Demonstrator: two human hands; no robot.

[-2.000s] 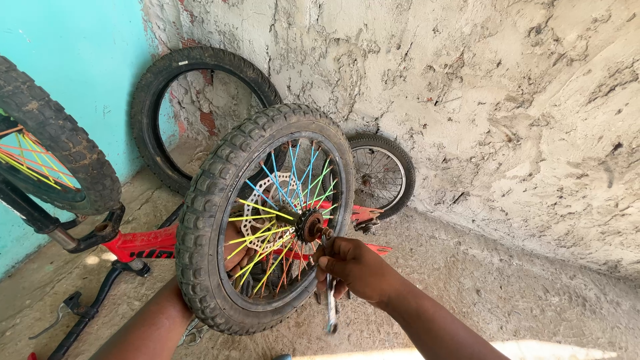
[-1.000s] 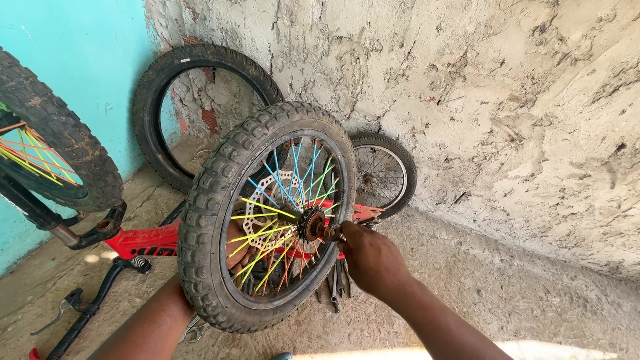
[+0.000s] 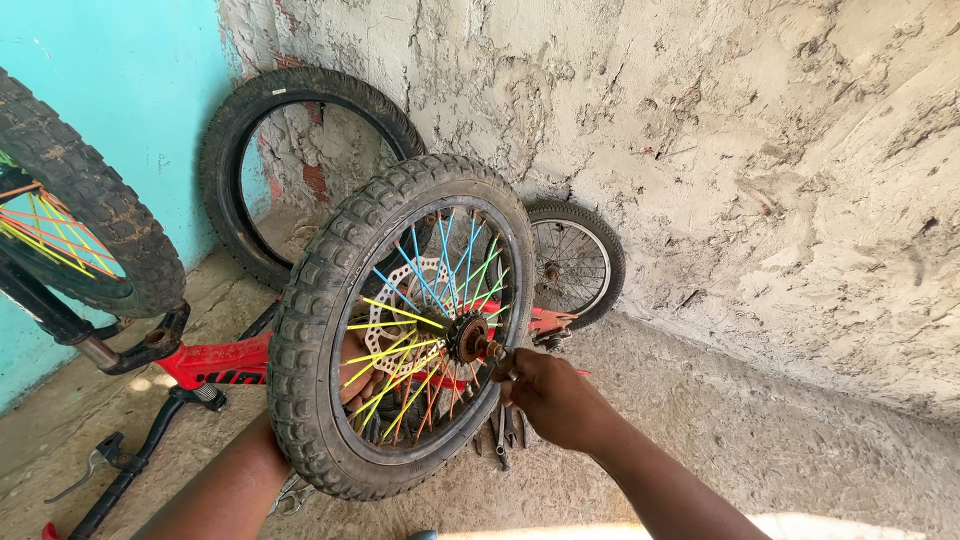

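A bicycle wheel point(image 3: 401, 322) with a knobbly tire and blue, green, yellow and orange spokes stands tilted in front of me. Behind it, partly hidden by spokes, my left hand point(image 3: 358, 375) supports the wheel near the disc brake rotor point(image 3: 394, 300). On the near side, a small sprocket point(image 3: 466, 337) surrounds the hub, and a rusty axle end point(image 3: 491, 349) sticks out. The fingers of my right hand point(image 3: 544, 394) are closed around the tip of that axle; whatever small part lies between them is mostly covered.
A red bicycle frame point(image 3: 225, 360) lies behind the wheel, with another wheel point(image 3: 97, 202) at left. A loose tire point(image 3: 217, 165) and a smaller wheel point(image 3: 616, 259) lean against the rough wall. Wrenches point(image 3: 501, 442) and other tools lie on the concrete floor; a brake lever point(image 3: 112, 454) is lower left.
Two seconds ago a wrench hung below my right hand at the hub. Now my fingers are on the axle end without that wrench. My left hand remains behind the wheel.
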